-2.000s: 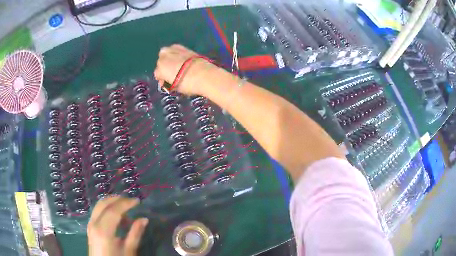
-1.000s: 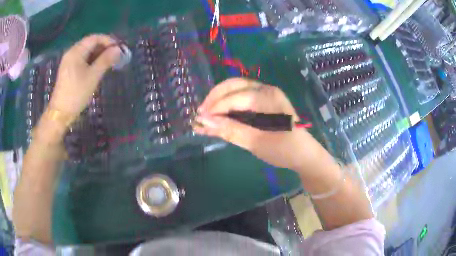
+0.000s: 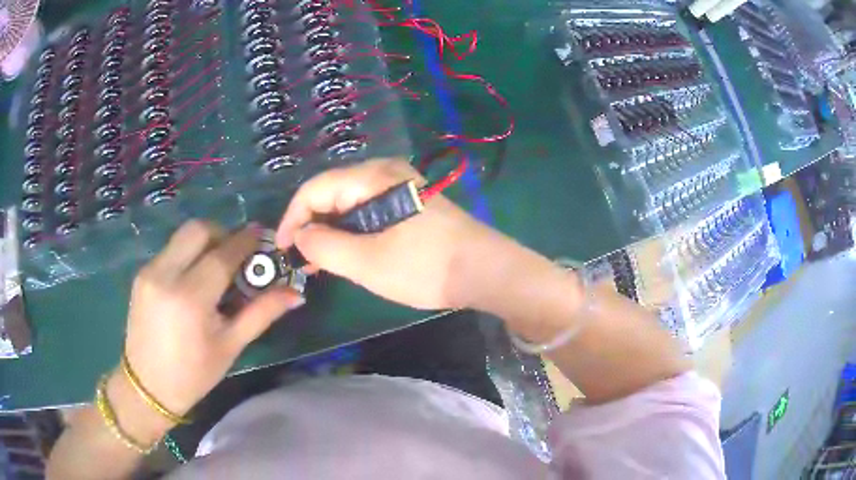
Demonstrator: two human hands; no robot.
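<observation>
A small round component [image 3: 260,270] with a pale ring and dark centre sits at the round metal fixture, mostly hidden by fingers. My left hand [image 3: 192,309] curls around it from the left, fingers and thumb against its sides. My right hand [image 3: 375,234] grips a black handheld tool [image 3: 387,208] with a gold-coloured end and red cord, its tip at the component's right side. The exact contact is hidden by fingers. A clear blister tray [image 3: 221,202] with rows of dark round components and red leads lies beyond my hands.
Red cord [image 3: 497,98] loops right of the main tray. Another blister tray [image 3: 610,178], part-filled, lies on the right, with more trays beyond it. Blue tape [image 3: 446,84] crosses the green mat. The bench's front edge runs just below my hands. Part of a pink fan shows at upper left.
My left hand has come down from over the tray to the fixture, where a round component now shows. My right hand has brought the tool left to it. The view has tilted down.
</observation>
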